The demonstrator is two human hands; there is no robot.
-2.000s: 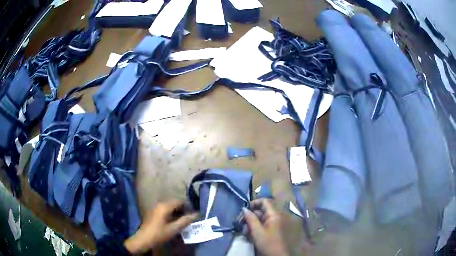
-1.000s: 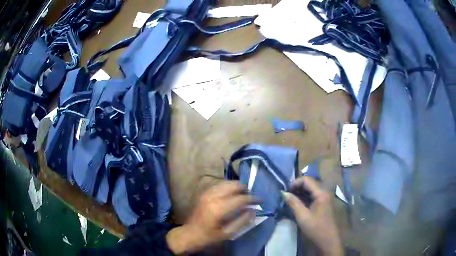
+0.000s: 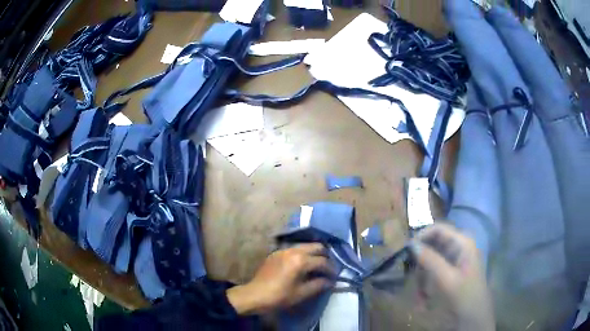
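A blue cut-piece bundle [image 3: 333, 216] lies at the near middle of the table, with a pale white layer on its lower part. A dark tie strip [image 3: 385, 262] with a pale edge crosses the bundle. My left hand [image 3: 294, 275] is on the bundle's left side, with its fingers at the strip. My right hand [image 3: 446, 258], blurred, is to the right of the bundle and grips the strip's end, which is stretched out between the bundle and the hand. The ticket seen earlier does not show.
Tied bundles [image 3: 168, 226] lie on the left. Another bundle [image 3: 187, 87] with long strips lies behind. A tangle of tie strips [image 3: 420, 58] lies on white paper [image 3: 349, 58]. Rolled panel bundles [image 3: 517, 161] lie on the right. A printed ticket [image 3: 419, 202] and blue scraps [image 3: 344, 182] lie nearer.
My right hand has moved right, away from the bundle, drawing the strip end out. My left hand has closed in on the strip. The loop over the bundle is smaller. The view has shifted.
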